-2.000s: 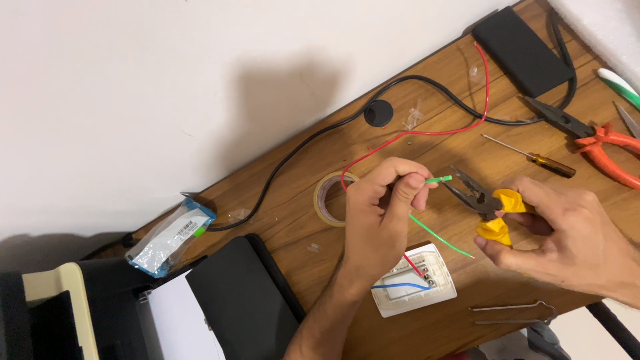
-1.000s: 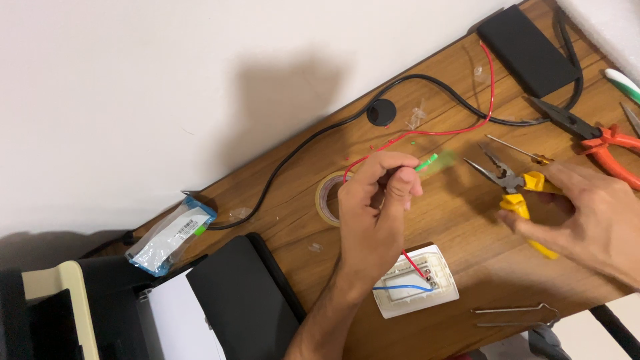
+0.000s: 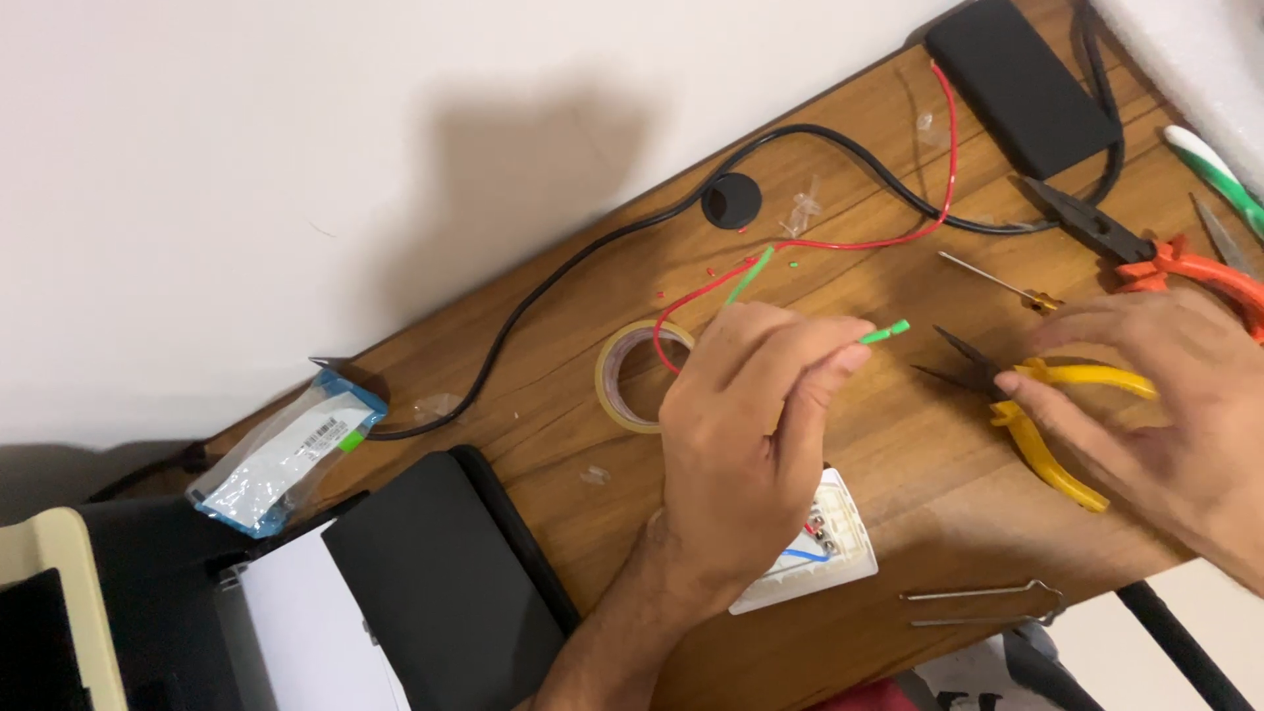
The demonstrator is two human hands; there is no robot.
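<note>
My left hand (image 3: 755, 434) pinches a green insulated wire (image 3: 882, 333) between thumb and fingertips; a short end with a nick in its insulation sticks out to the right, and another stretch rises behind the knuckles. Yellow-handled long-nose pliers (image 3: 987, 380) lie on or just above the wooden table with jaws apart. The thumb of my right hand (image 3: 1150, 415) touches them near the pivot, fingers spread over the handles; whether it bears their weight is unclear. Partly behind my left wrist sits a white electrical faceplate (image 3: 844, 523), its back up, with red and blue wires at its terminals.
A roll of tape (image 3: 612, 380) lies left of my left hand. Beyond are a red wire (image 3: 869, 245), a black cable (image 3: 602, 237) and a black box (image 3: 1022, 89). A screwdriver (image 3: 1042, 301) and orange-handled pliers (image 3: 1185, 265) lie at right, bent metal prongs (image 3: 978, 595) near the front edge.
The yellow-handled pliers, around the green wire's end two seconds ago, are now away from it to the right. My right hand has loosened around them. The wire's longer stretch now points away from me.
</note>
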